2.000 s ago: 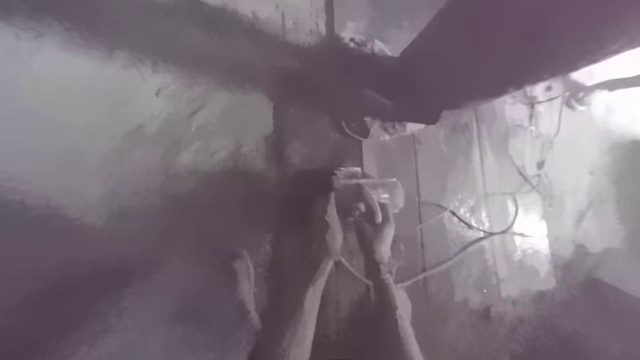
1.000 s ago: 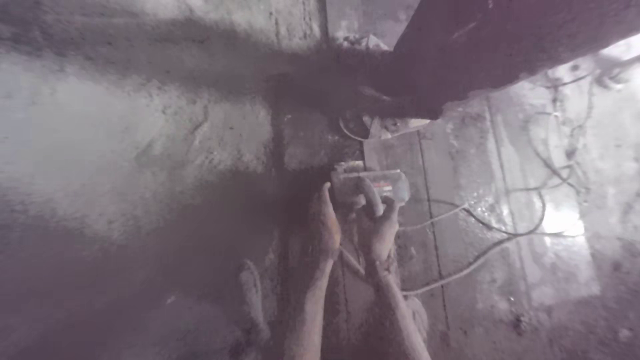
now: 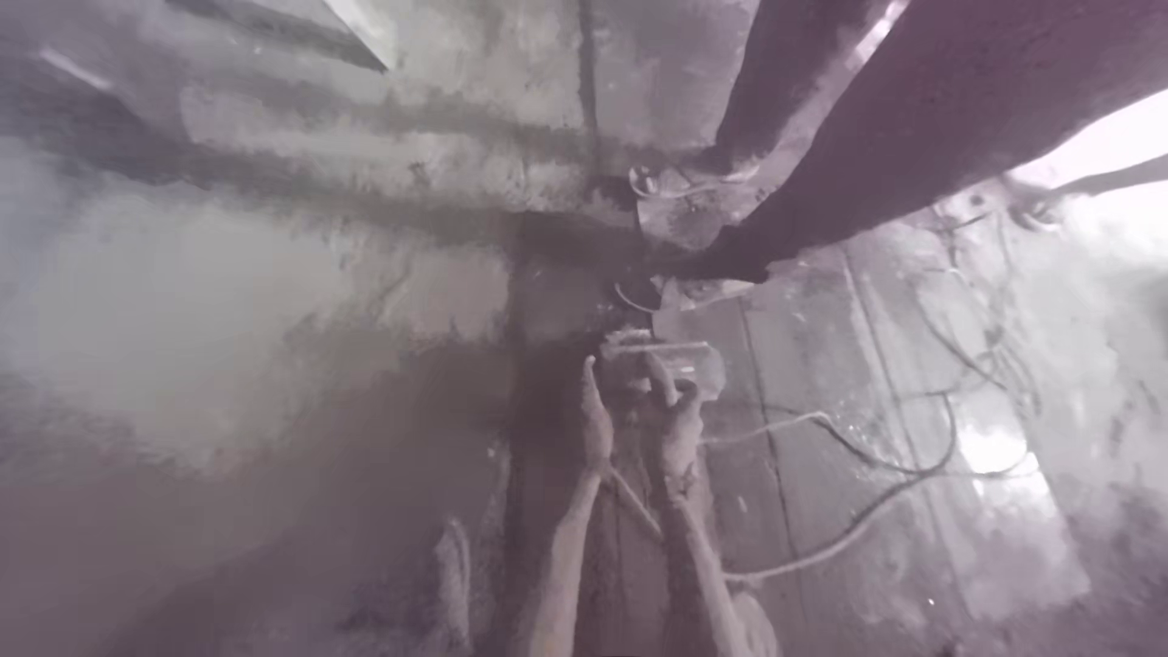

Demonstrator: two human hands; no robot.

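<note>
A boxy tool with a pale casing (image 3: 701,367), its kind unclear in the blur, rests low at the centre of the head view. My right hand (image 3: 680,424) is at its near side, with fingers reaching over the casing; the grip is too blurred to settle. Along the tool's left end my left hand (image 3: 597,415) stands upright, fingers extended, its inner side partly hidden. A cable (image 3: 636,502) runs between my forearms, and a thicker cable (image 3: 849,538) curves away to the right.
Another person's dark-clothed legs (image 3: 858,155) cross the upper right, with sandalled feet (image 3: 698,178) just beyond the tool. Looped cables (image 3: 954,347) lie across the wet-looking floor boards (image 3: 812,347) at right. A hand or foot (image 3: 1036,210) shows at far right.
The view has shifted, showing more of the other person's legs and feet at the top. My hands stay at the tool in much the same pose.
</note>
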